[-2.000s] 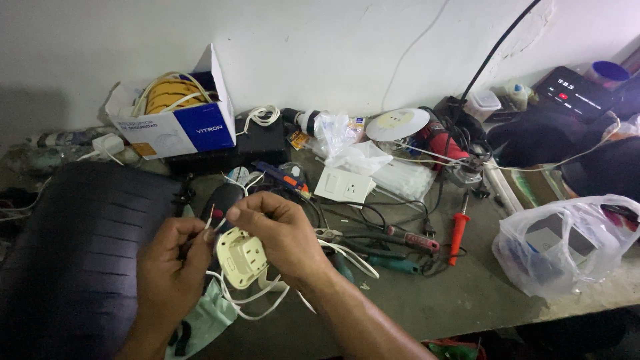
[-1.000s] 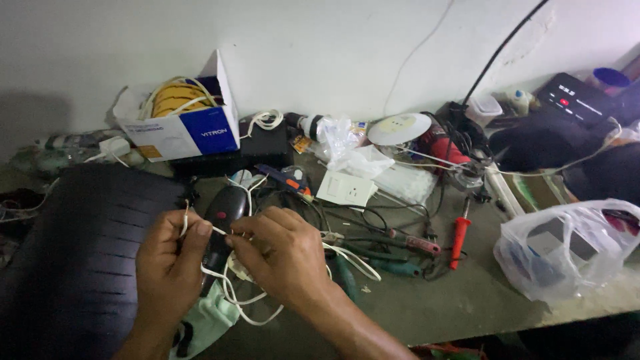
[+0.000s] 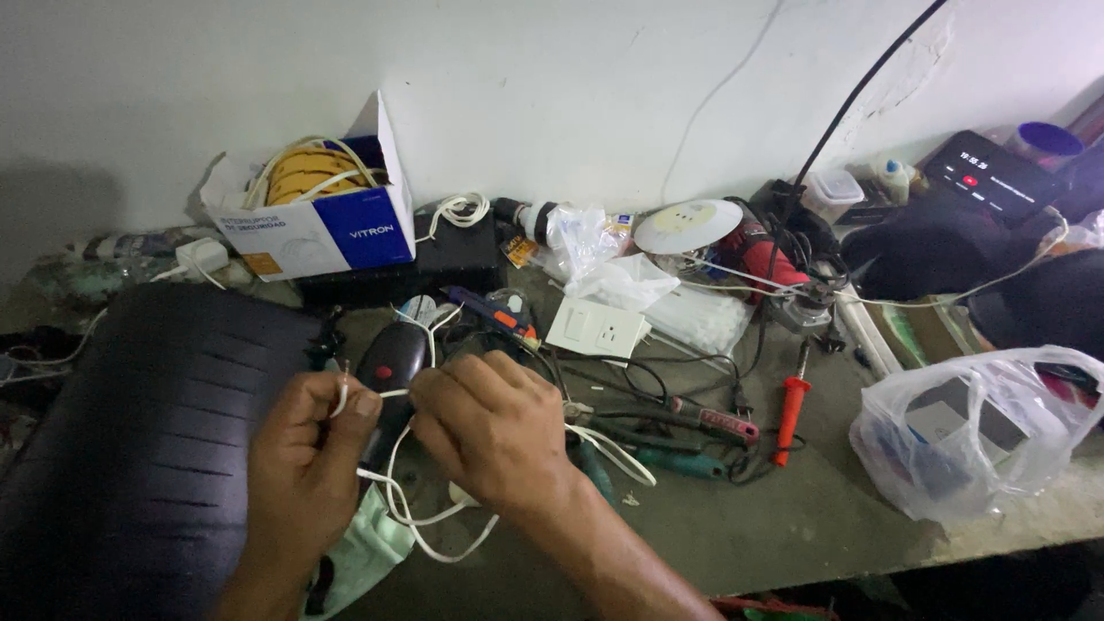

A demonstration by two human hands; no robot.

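Observation:
My left hand (image 3: pixel 315 448) pinches a white electrical wire (image 3: pixel 394 393) near its bared end, between thumb and forefinger. To its right, my right hand (image 3: pixel 487 423) is closed on the same wire, its fingertips mostly hidden. White cable (image 3: pixel 457 556) loops below both hands. Behind them lies a dark oval device with a red button (image 3: pixel 382 372); its kind is unclear. Two split white wire ends (image 3: pixel 431 328) stick up above my right hand. A white switch and outlet plate (image 3: pixel 595 329) lies beyond it, and a utility knife (image 3: pixel 492 316) rests to the plate's left.
A black ribbed case (image 3: pixel 164 431) stands at left. Behind are a Vitron box (image 3: pixel 362 228) and zip ties (image 3: pixel 699 315). An orange-handled soldering iron (image 3: pixel 789 418), pliers (image 3: pixel 681 461), a plastic bag (image 3: pixel 897 448) and a red power tool (image 3: pixel 768 263) occupy the right side.
The outlet block seen beneath my hands two seconds ago is now out of sight, mostly behind my right hand. The dark oval device shows more fully, and the white wire now spans between my hands.

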